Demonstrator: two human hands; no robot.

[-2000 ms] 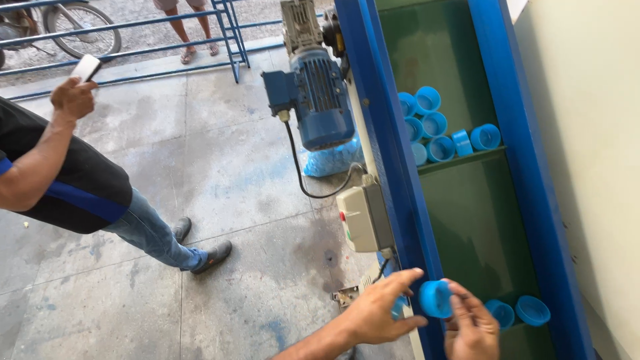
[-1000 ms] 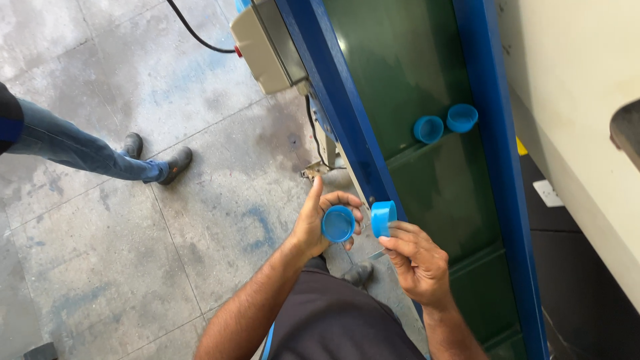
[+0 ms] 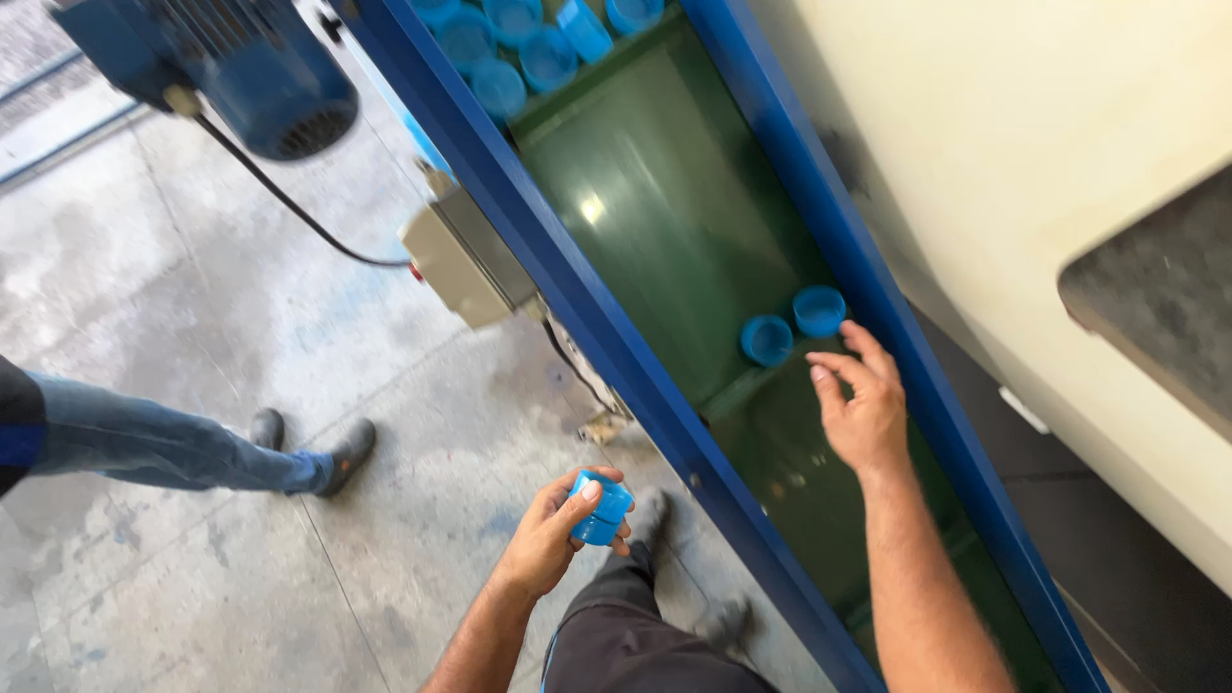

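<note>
Two blue plastic caps [image 3: 601, 507], held together, are in my left hand [image 3: 563, 529], left of the conveyor's blue side rail. My right hand [image 3: 863, 404] is over the green conveyor belt [image 3: 664, 212] with its fingers apart and nothing in them. Its fingertips are close to a blue cap [image 3: 819, 311] beside the right rail; whether they touch it I cannot tell. Another blue cap [image 3: 767, 341] lies just left of that one, by a cleat of the belt. Farther up, several more caps [image 3: 549, 60] lie bunched above another cleat.
A blue electric motor [image 3: 279, 87] and a grey control box [image 3: 467, 255] with a cable sit along the conveyor's left side. A cream machine housing [image 3: 1001, 144] flanks the right. Another person's legs in jeans [image 3: 173, 438] stand on the concrete floor at the left.
My right hand held a cap near my left hand a second ago; now it is empty over the belt. My left hand now holds two caps instead of one. The view has shifted.
</note>
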